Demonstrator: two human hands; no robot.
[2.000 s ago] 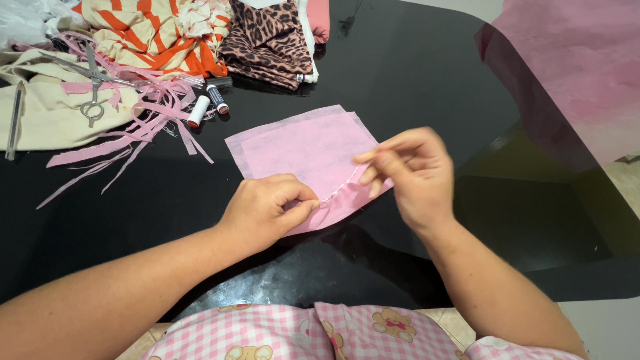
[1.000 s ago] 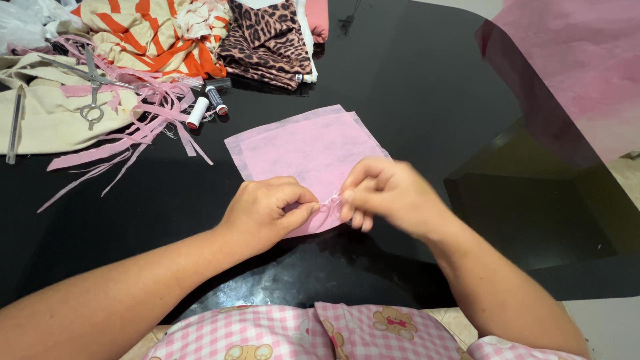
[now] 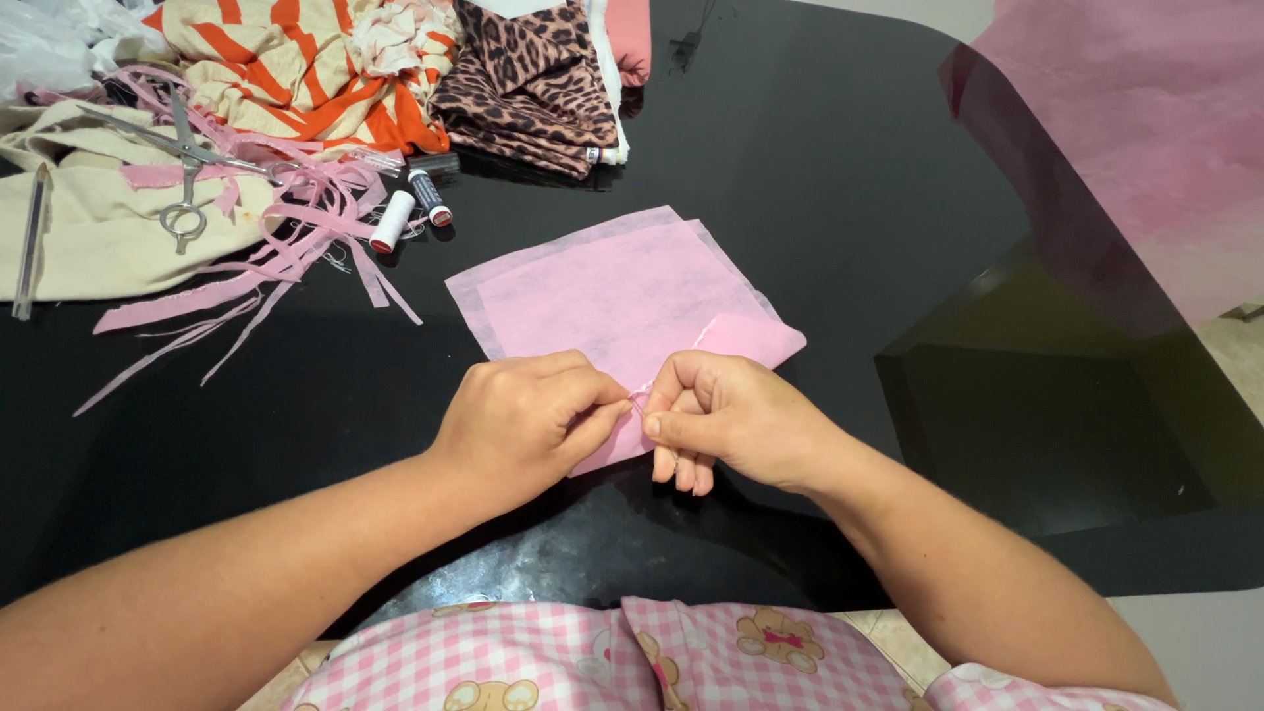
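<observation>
Pink non-woven fabric pieces [image 3: 602,286], layered one on another, lie on the black glossy table, the near edge folded over with a line of white stitching or trim [image 3: 705,331]. My left hand [image 3: 538,420] pinches this edge between thumb and index finger. Right beside it, my right hand [image 3: 726,420] has thumb and index finger brought together at the stitched edge; a thin line, perhaps thread or a needle, shows between the fingertips but is too small to tell. The fabric's right corner is curled up.
At the upper left lie steel scissors [image 3: 185,163], pink fabric strips [image 3: 296,252], a white thread spool [image 3: 393,221], a dark spool [image 3: 431,197], a clear-barrelled pen [image 3: 32,242], cream cloth [image 3: 89,237], orange-striped cloth [image 3: 296,79] and folded leopard-print fabric [image 3: 528,89]. Pink sheeting [image 3: 1145,128] is at right.
My right hand was first farther right, pulling along the edge; it came in beside my left hand and is now slightly lower. The right part of the folded edge now shows uncovered. My left hand has stayed.
</observation>
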